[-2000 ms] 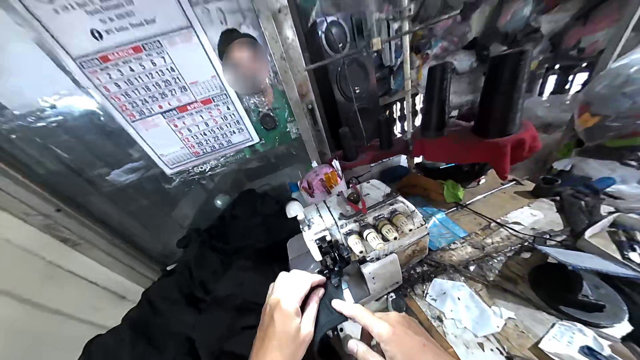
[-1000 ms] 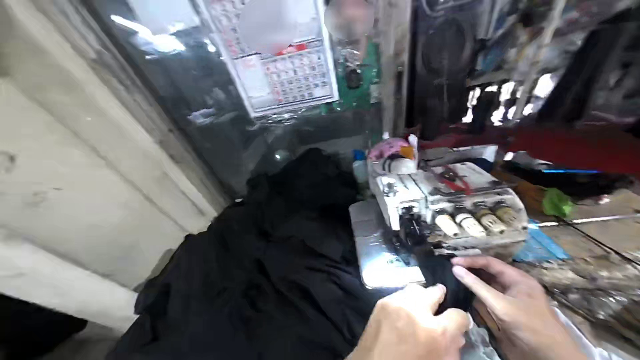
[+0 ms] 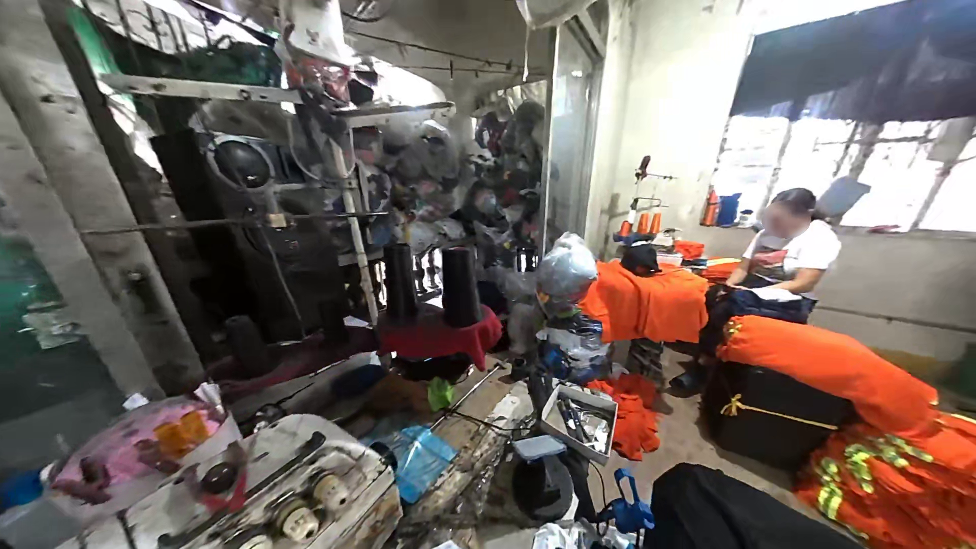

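Neither my left hand nor my right hand shows in the head view now, so what they hold is hidden. The top of a white overlock sewing machine fills the lower left, with its round tension dials partly cut off by the bottom edge. A pink container with orange pieces stands at its left. Behind the machine, large black thread cones stand on a red cloth. Black fabric lies at the bottom right.
A seated person bends over work at the back right. Orange fabric covers a table, and more orange fabric is heaped at the right. A box of tools and a clear blue plastic bag lie beyond the machine.
The view has swung far to the right and up. Both hands, seen earlier at the machine's needle area on dark fabric, are out of the frame now.
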